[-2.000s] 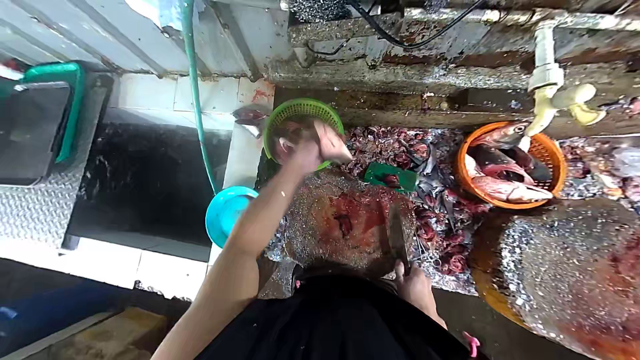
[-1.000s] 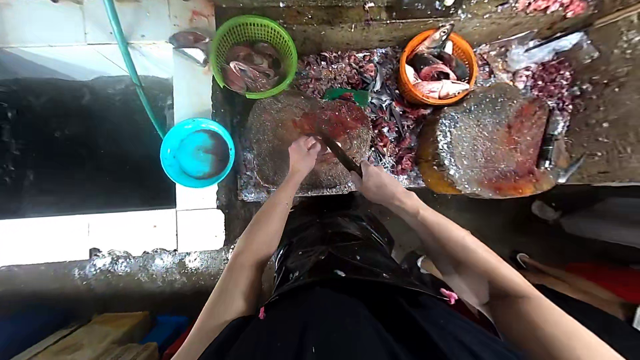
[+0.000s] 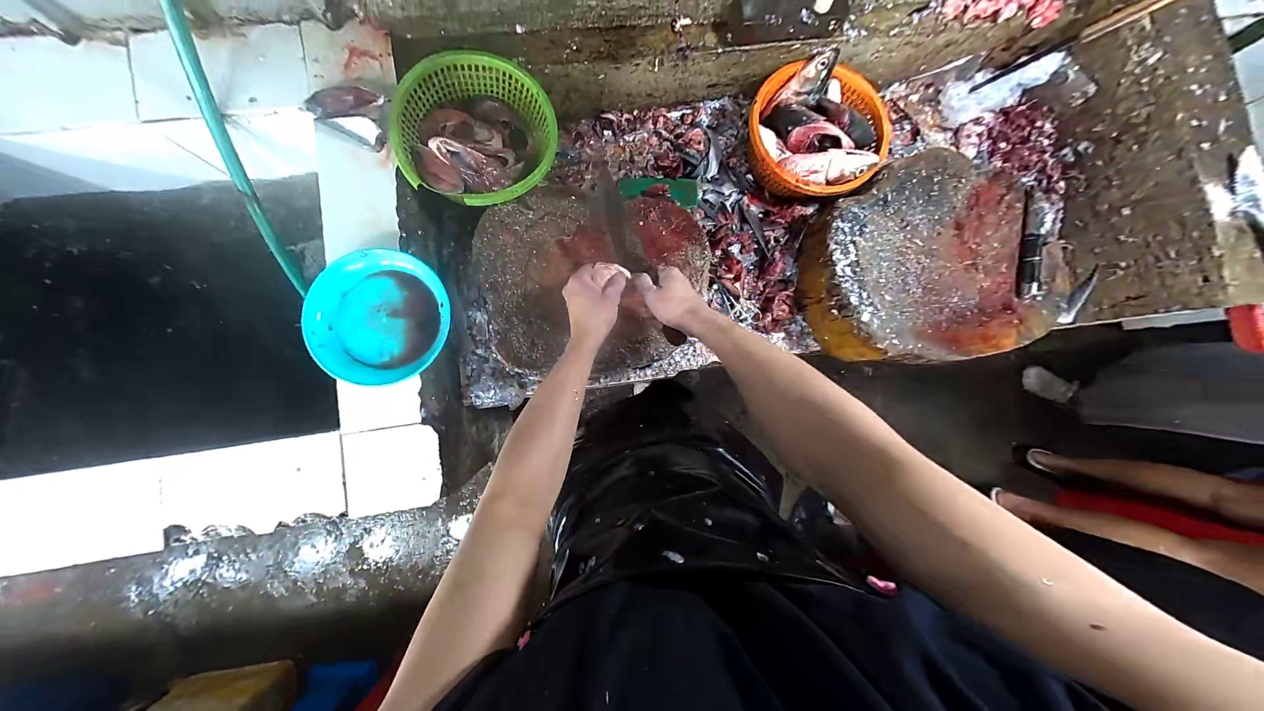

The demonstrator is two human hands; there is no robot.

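My right hand (image 3: 676,298) is closed around the handle of a large knife (image 3: 614,212), whose broad blade points away from me over a round chopping block (image 3: 528,286). Close beside it, my left hand (image 3: 594,288) has its fingers bent together near the knife's base; whether it pinches a piece of fish there cannot be told. Blood stains the block's right part. Behind the block, at its left, a green plastic basket (image 3: 541,97) holds cut fish (image 3: 474,158). A green object (image 3: 679,188) lies at the block's back edge.
Fish offal (image 3: 755,237) covers the surface right of the block. An orange basket (image 3: 762,163) holds fish. Farther right is a second chopping block (image 3: 913,257). Left are a blue basin (image 3: 331,341), a hose (image 3: 229,148) and a dark water tank (image 3: 148,326). A person's legs (image 3: 1155,484) show at right.
My left hand has gone from the green basket to the block, beside my right hand. Since one second ago, the knife has swung from slanting to pointing away from me. The view has shifted.
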